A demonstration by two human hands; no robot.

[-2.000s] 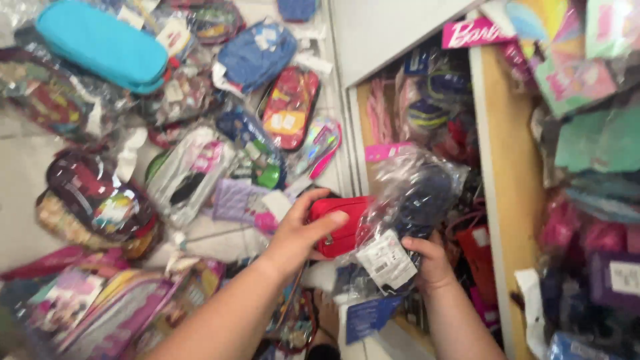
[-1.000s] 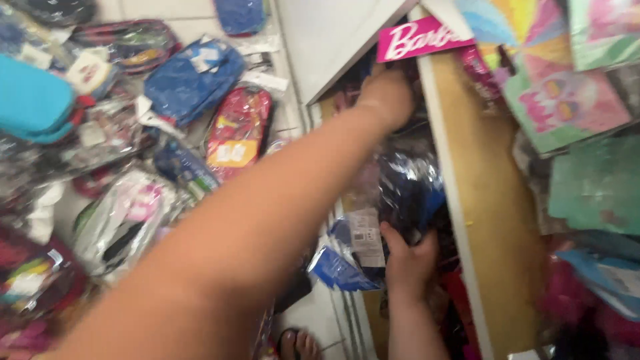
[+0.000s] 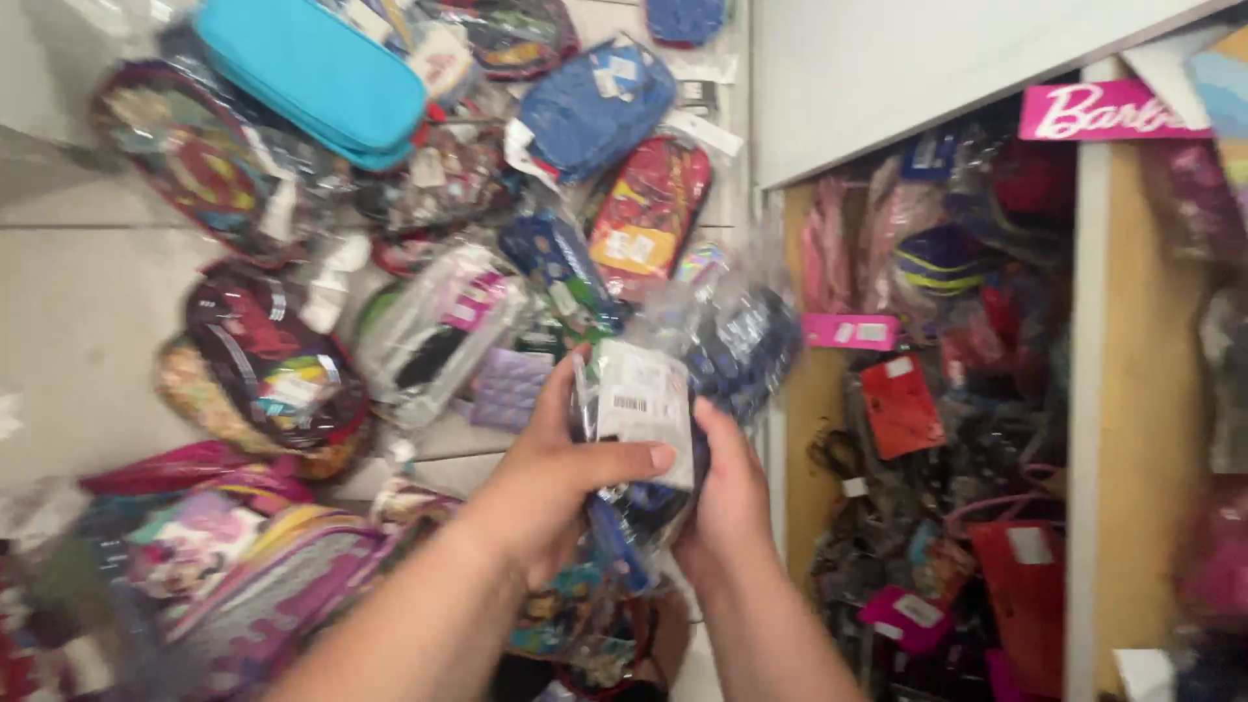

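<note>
Both hands hold one dark blue item in clear plastic wrap (image 3: 746,341), seemingly a pouch, above the floor just left of the open drawer. My left hand (image 3: 556,468) grips its left side, the thumb lying across a white barcode label (image 3: 643,405). My right hand (image 3: 726,487) holds the right side, with part of its fingers hidden behind the package. Below the hands hangs a blue strip of the packaging (image 3: 619,546). Past the package lie a red patterned pencil case (image 3: 651,210) and a blue pouch (image 3: 595,107); a lilac quilted pouch (image 3: 507,390) lies beside my left hand.
A turquoise case (image 3: 312,78), a wrapped dark maroon pouch (image 3: 278,351) and a purple-grey striped bag (image 3: 283,575) lie among others on the tiled floor. The open drawer at right, with a wooden side (image 3: 1131,409), holds many wrapped goods, including a red pouch (image 3: 1019,604).
My left hand, holding a red pouch two seconds ago and reaching into the drawer one second ago, is back on the dark blue package. The package has moved out over the floor.
</note>
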